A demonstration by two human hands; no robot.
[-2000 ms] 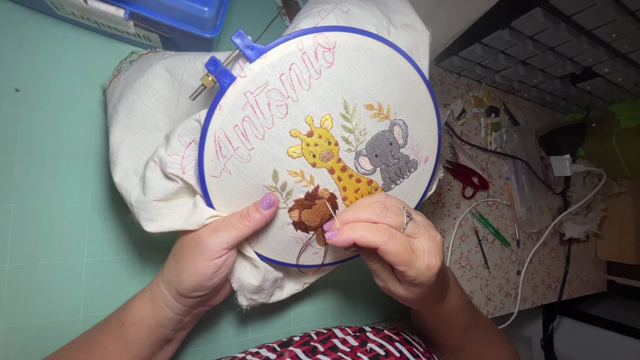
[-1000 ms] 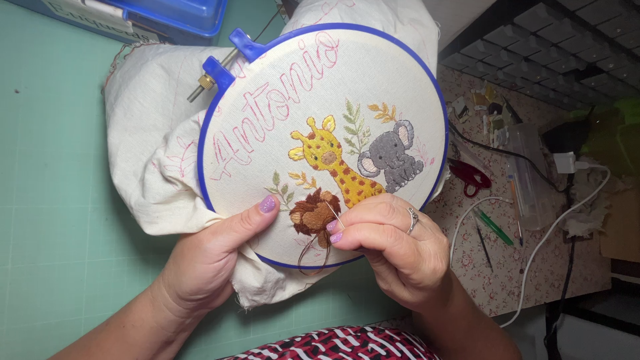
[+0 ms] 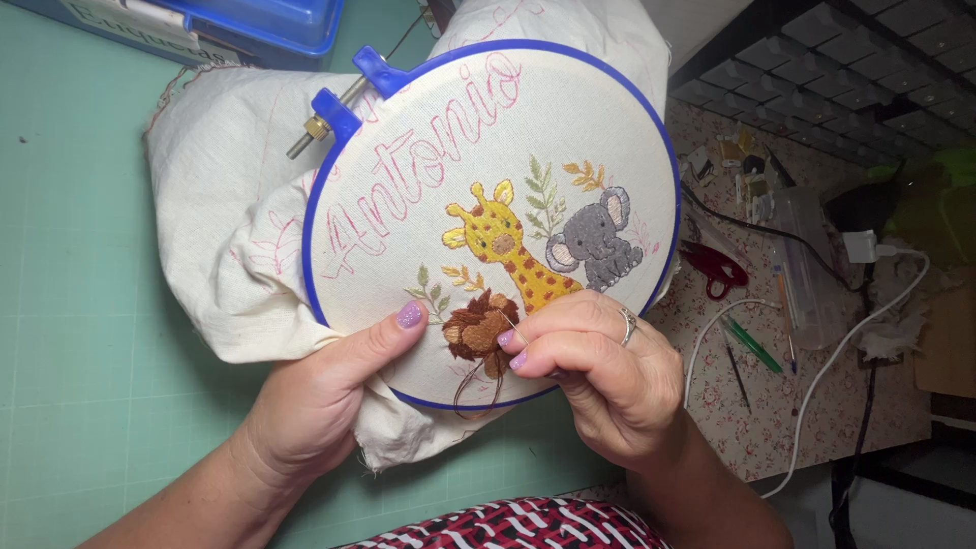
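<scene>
A blue embroidery hoop holds cream fabric taut, with a stitched giraffe, a grey elephant and a brown lion's head. Pink outlined lettering runs across its upper left. My left hand grips the hoop's lower left edge, thumb on top of the cloth, fingers hidden underneath. Between thumb and forefinger my right hand pinches a thin needle, its end over the lion's head. Dark brown thread loops loosely below the lion.
Beneath lies a green cutting mat. A blue plastic box stands at the upper left. On the floral surface at right are red-handled scissors, a green pen, a white cable and a clear plastic case. Small drawers stand behind.
The two hands keep the same grip on hoop and needle. The thread loop under the lion has changed shape a little. Nothing else has plainly changed.
</scene>
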